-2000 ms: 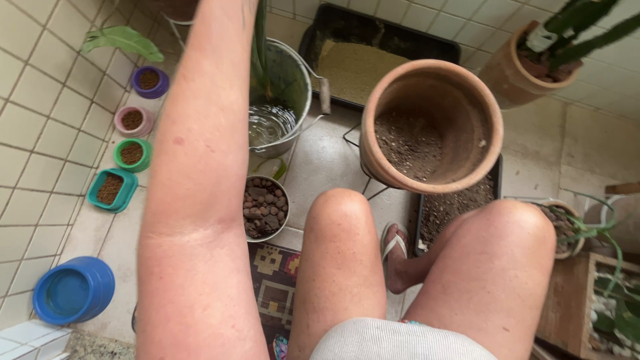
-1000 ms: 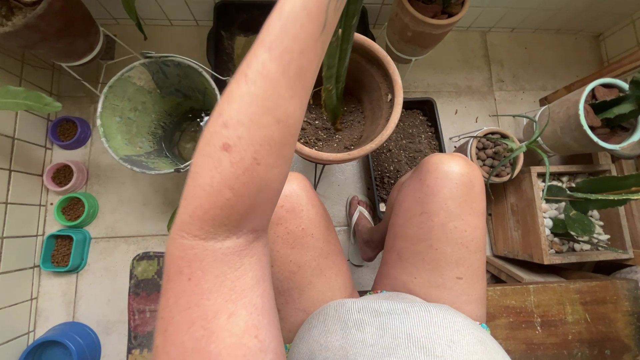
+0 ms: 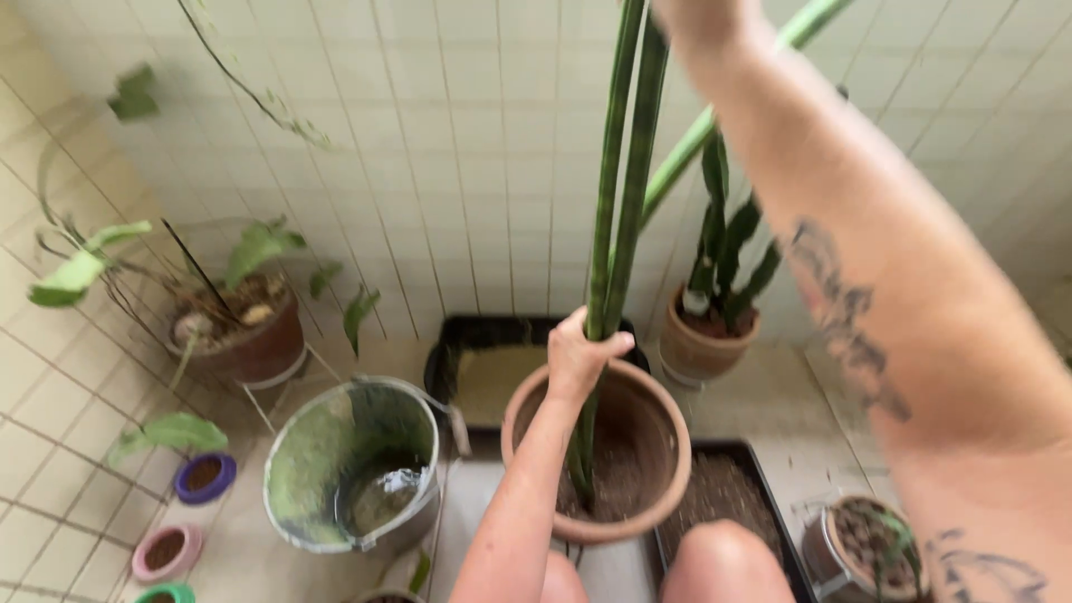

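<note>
My left hand (image 3: 580, 356) is wrapped around the lower stalks of a tall green snake plant (image 3: 624, 193), just above a terracotta pot (image 3: 680, 469). The plant's base rests on the soil inside that pot, toward its left side. My right hand (image 3: 712, 21) is raised at the top edge beside the upper stalks, blurred and partly cut off; whether it grips them cannot be told. To the left of the pot stands a metal bucket (image 3: 314, 469) with a little water at its bottom.
A black tray of soil (image 3: 724, 502) lies right of the pot, another black tray (image 3: 502, 381) behind. Potted plants stand at the left (image 3: 268, 343), back right (image 3: 708, 339) and lower right (image 3: 863, 544). Small bowls (image 3: 205, 477) line the left side. A tiled wall (image 3: 469, 151) rises behind.
The snake plant was in the bucket two seconds ago and now stands in the terracotta pot. My left hand has come into view on its stalks. The view has tilted up toward the wall.
</note>
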